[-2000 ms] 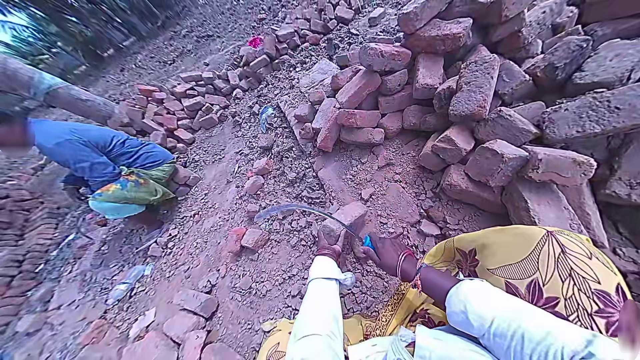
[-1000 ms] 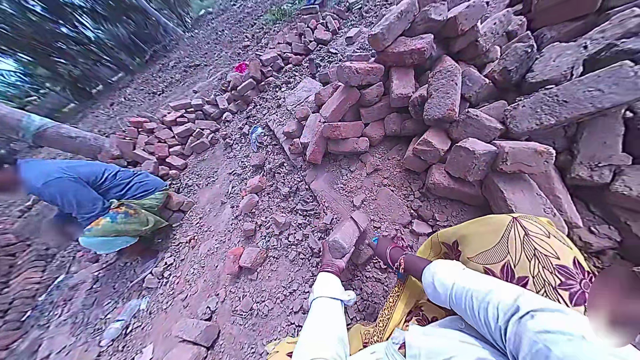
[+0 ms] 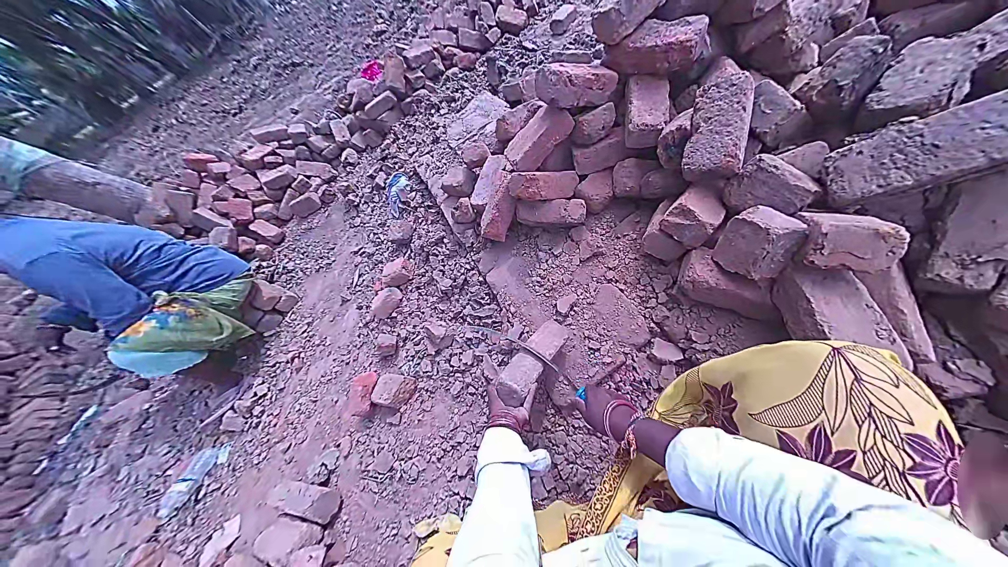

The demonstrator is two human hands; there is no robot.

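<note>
A reddish-brown brick lies in my left hand, whose fingers hold its near end. My right hand, with bangles at the wrist, grips the blue-green handle of a curved, thin-bladed tool that looks like a sickle. Its blade runs leftward across the brick's upper face, and the tip reaches out over the rubble. Whether the blade touches the brick cannot be told.
A large pile of bricks rises at the right, close to the patterned yellow cloth over my legs. A smaller brick heap stands at upper left. A person in blue bends at the left. Brick pieces and a plastic bottle lie on the ground.
The curved blade, hard to make out one second ago, shows across the brick again. My left hand has kept its hold on a brick throughout. The person at the left remains bent over.
</note>
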